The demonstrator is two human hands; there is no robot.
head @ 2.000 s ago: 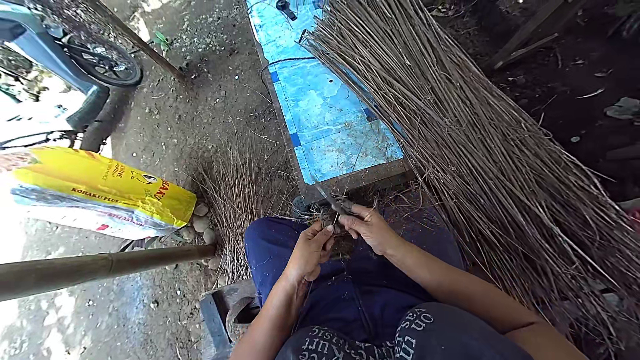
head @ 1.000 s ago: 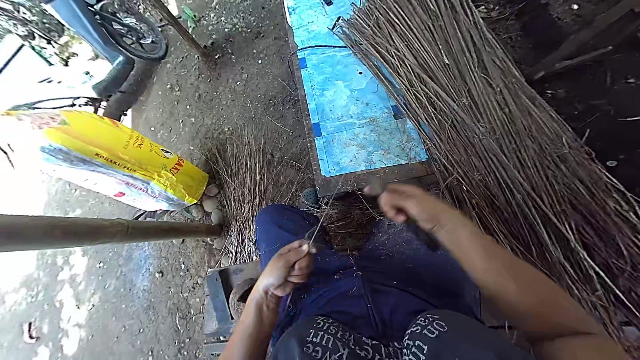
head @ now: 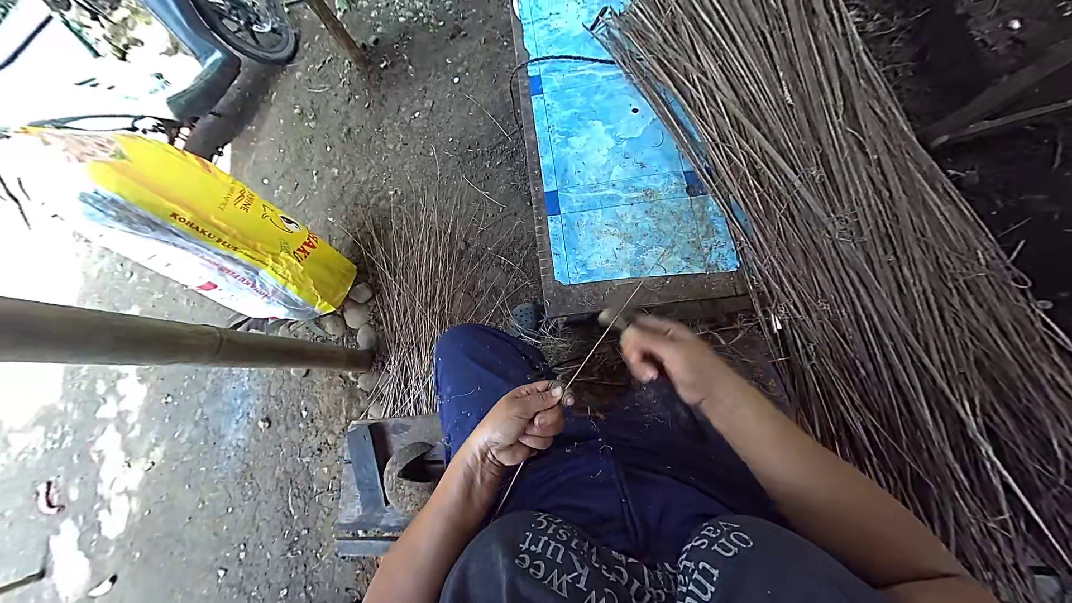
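Observation:
My left hand (head: pixel 526 421) pinches a thin dry stick (head: pixel 590 355) over my lap; the stick slants up to the right and its lower end runs down past my wrist. Beside the stick's upper part is my right hand (head: pixel 666 352), blurred, with its fingers curled around a dark tool whose kind I cannot tell; its blunt tip shows by the stick. A big bundle of thin brown sticks (head: pixel 837 218) lies to the right, partly over a board covered with a blue sheet (head: pixel 628 159). More thin sticks (head: pixel 419 293) stand in a loose pile left of my knee.
A bamboo pole (head: pixel 167 337) juts in from the left below a yellow printed sack (head: pixel 218 222). Stones (head: pixel 356 314) lie by the pole's end. A low wooden seat (head: pixel 368 477) is beside my left thigh. Part of a motorcycle (head: pixel 243 29) shows at the upper left.
Two seconds ago both hands were together by the board's near edge; now they are apart. Since one second ago my left hand has come up a little, and a long stick shows in it.

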